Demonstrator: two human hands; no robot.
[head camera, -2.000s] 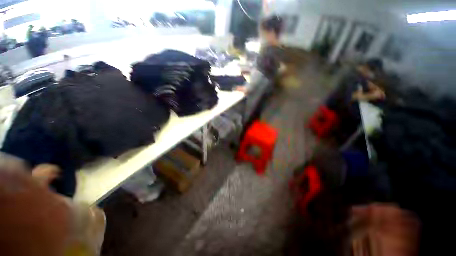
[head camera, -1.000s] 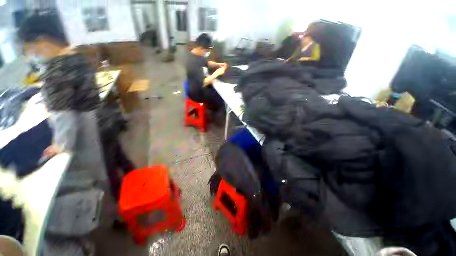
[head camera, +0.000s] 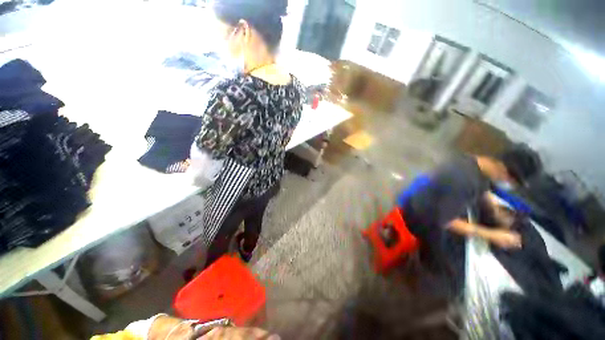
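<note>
My left hand (head camera: 199, 329) shows at the bottom edge, blurred and mostly cut off, with a pale and yellow cuff beside it; what it holds, if anything, cannot be seen. My right hand is not in view. A tall stack of black garments (head camera: 43, 172) lies on the long white worktable (head camera: 123, 206) at the left. A smaller dark garment piece with a striped part (head camera: 169, 143) lies flat further along. More dark garments (head camera: 554, 315) lie at the lower right.
A person in a patterned top (head camera: 249, 126) stands at the left table. A red stool (head camera: 221, 292) stands behind them, near me. Another person (head camera: 441, 219) sits on a red stool (head camera: 391, 240) at the right table, handling dark cloth. A white carton (head camera: 176, 226) is under the left table.
The view has swung back left and come closer to the standing person and the left table. The big dark heap at the right has mostly left the picture. My left hand shows more.
</note>
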